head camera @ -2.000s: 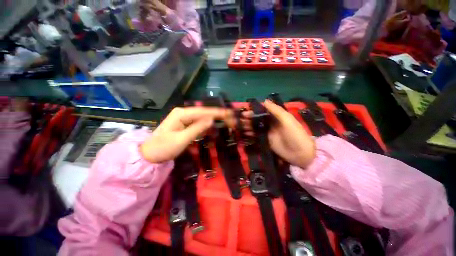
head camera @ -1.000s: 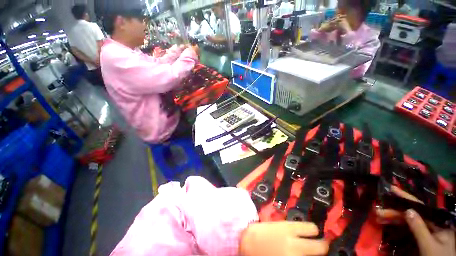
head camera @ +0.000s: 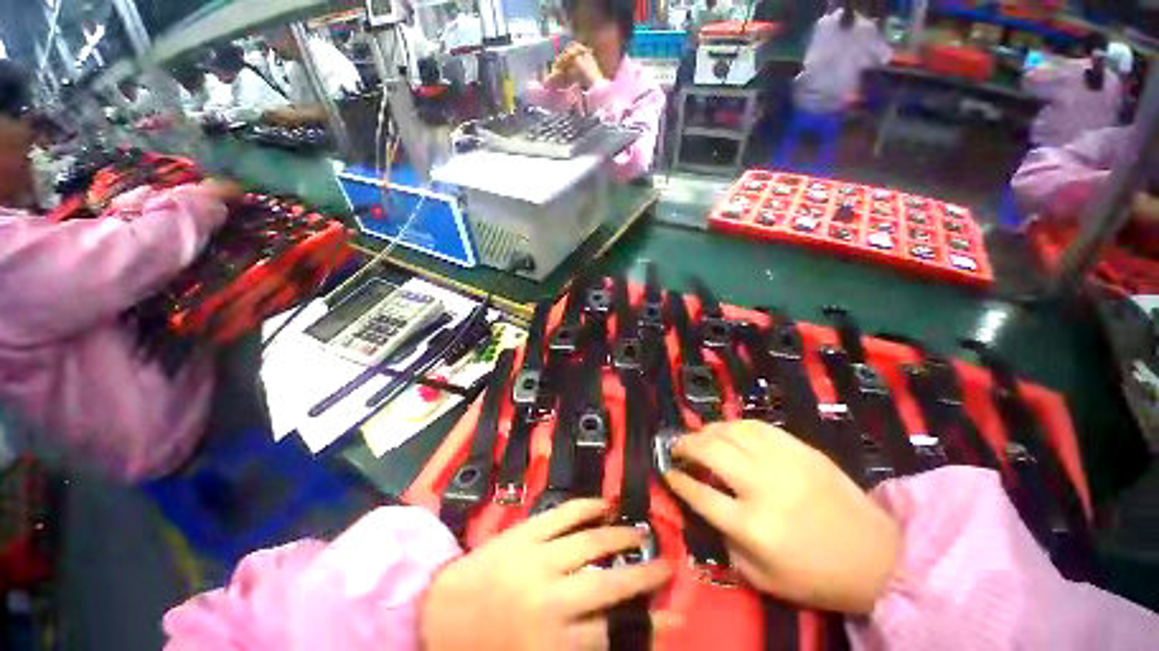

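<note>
A red tray (head camera: 1036, 397) lies in front of me, covered with black-strapped smartwatches, many face down with round sensors showing, such as one smartwatch (head camera: 697, 384). My left hand (head camera: 540, 588) is at the near part of the tray, its fingers on a smartwatch (head camera: 639, 544). My right hand (head camera: 786, 515) is just right of it, fingertips on another watch case (head camera: 664, 450), mostly hidden by the fingers. Both hands are low over the tray.
Left of the tray, a calculator (head camera: 374, 321) and black straps (head camera: 404, 369) lie on white papers (head camera: 300, 404). Behind stand a grey-white box (head camera: 528, 210) and a blue-fronted unit (head camera: 407, 219). Another red tray (head camera: 849, 224) lies further back. A person in pink works at left.
The view has swung back right from the left side. My hands, raised over the tray two seconds ago, are now down on watches at its near part.
</note>
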